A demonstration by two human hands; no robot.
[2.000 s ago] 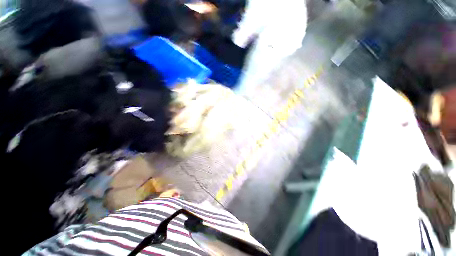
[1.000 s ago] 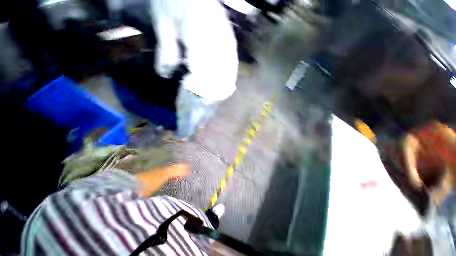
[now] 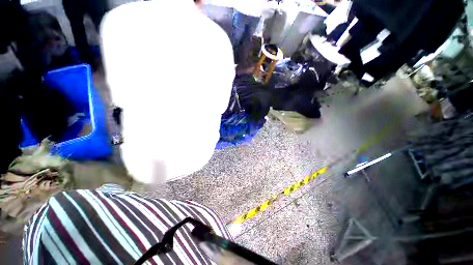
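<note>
No hand of mine is in view; only my striped sleeve and shirt (image 3: 103, 222) show along the lower edge. Nearest in front is a large, overexposed white shape (image 3: 168, 93), which looks like a person in white clothing; its details are washed out. A beige-brown cloth pile (image 3: 36, 181) lies at the lower left. Behind it stands an open blue plastic crate (image 3: 101, 132) with dark material inside. Nothing shows in my grasp.
Yellow-black tape (image 3: 282, 194) crosses the speckled floor. Dark garments hang at the right (image 3: 451, 150) above metal legs. Dark cloth (image 3: 295, 98) and a brown stool (image 3: 267, 64) are further ahead. More dark clothing is at the upper right (image 3: 399, 36).
The view has turned and moved forward. The white shape is much larger and closer. The white table on the right has left the view, and the hand seen above the striped clothing is gone.
</note>
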